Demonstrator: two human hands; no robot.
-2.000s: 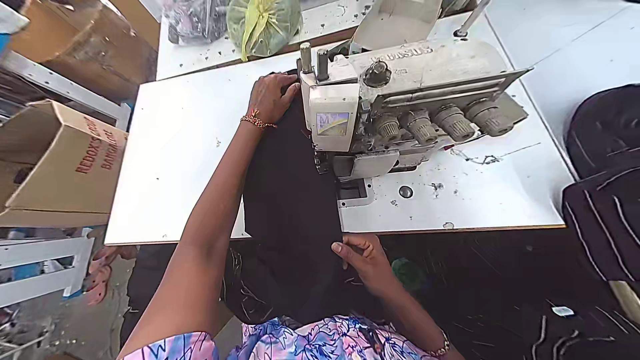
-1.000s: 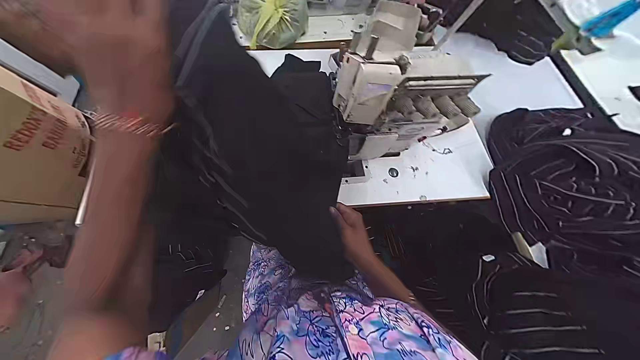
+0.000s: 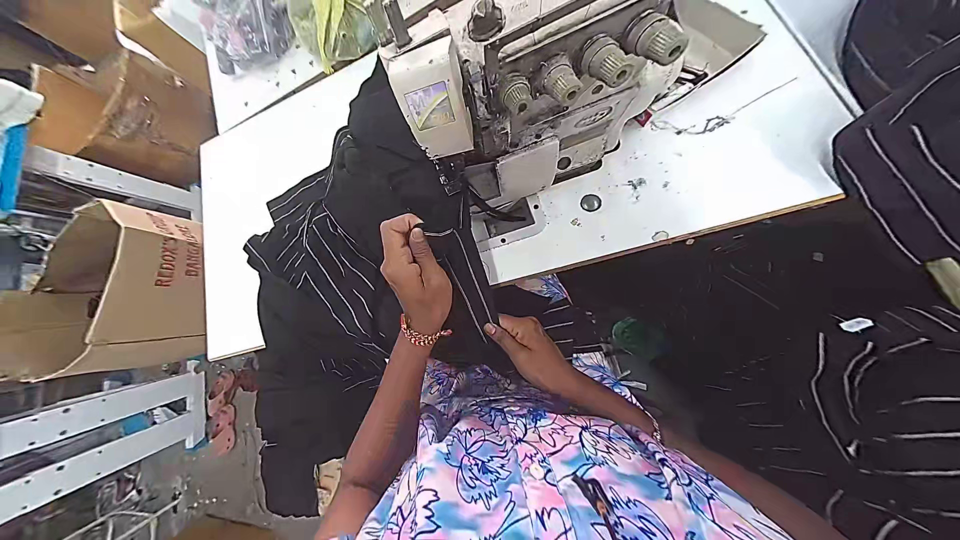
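Note:
Black fabric with white stripes (image 3: 330, 255) lies on the white sewing table and hangs over its front edge toward my lap. My left hand (image 3: 416, 274) pinches a fold of this fabric just in front of the presser foot. Lower down, my right hand (image 3: 525, 345) holds the fabric's right edge between thumb and fingers. An overlock sewing machine (image 3: 540, 90) with several tension dials stands behind my hands. The fabric reaches up to its presser foot (image 3: 450, 176); whether the foot presses on the cloth cannot be told.
Open cardboard boxes (image 3: 142, 277) stand at the left beside a white metal frame (image 3: 97, 442). A plastic bag with a yellow-green tie (image 3: 330, 34) sits behind the machine. Striped dark fabric (image 3: 900, 165) is heaped at the right, with more below. Loose thread (image 3: 697, 124) lies on the table.
My left hand has come down from the raised, blurred position at the upper left to the fabric before the machine. Striped fabric now shows left of the machine. The view has shifted closer.

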